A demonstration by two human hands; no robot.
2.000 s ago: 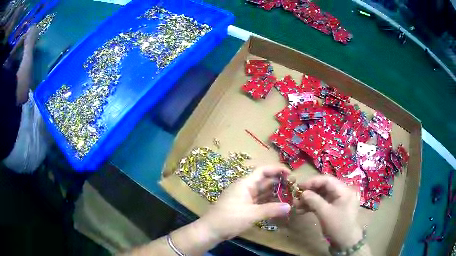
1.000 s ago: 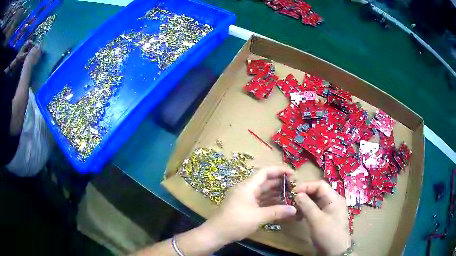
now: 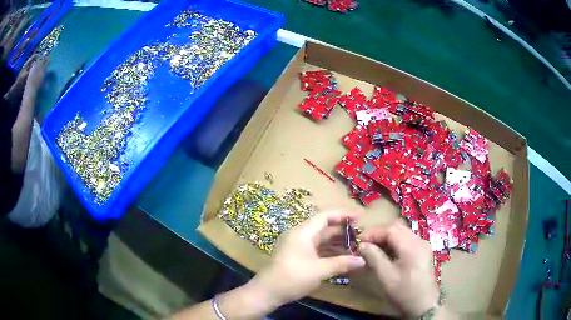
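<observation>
My left hand [image 3: 307, 256] holds a circuit board [image 3: 349, 237] nearly edge-on between thumb and fingers, over the near part of the cardboard tray [image 3: 269, 147]. My right hand [image 3: 401, 262] is at the board's right side, its thumb and finger pinched on a tiny gold metal part [image 3: 358, 236] that touches or nearly touches the board; the fingers partly hide it. A heap of small gold and silver metal parts [image 3: 263, 212] lies left of my hands. A large pile of red circuit boards [image 3: 401, 156] lies on the tray's right side.
A blue plastic tray [image 3: 159, 122] with more metal parts stands left of the carton. A thin red strip [image 3: 319, 170] lies on the carton floor. More red boards [image 3: 341, 5] lie on the green surface beyond. Another person's arm [image 3: 25, 119] shows at the far left.
The boards beyond the carton have moved left along the green surface. My right hand has stayed close to the held board with small finger movements. The view has shifted slightly.
</observation>
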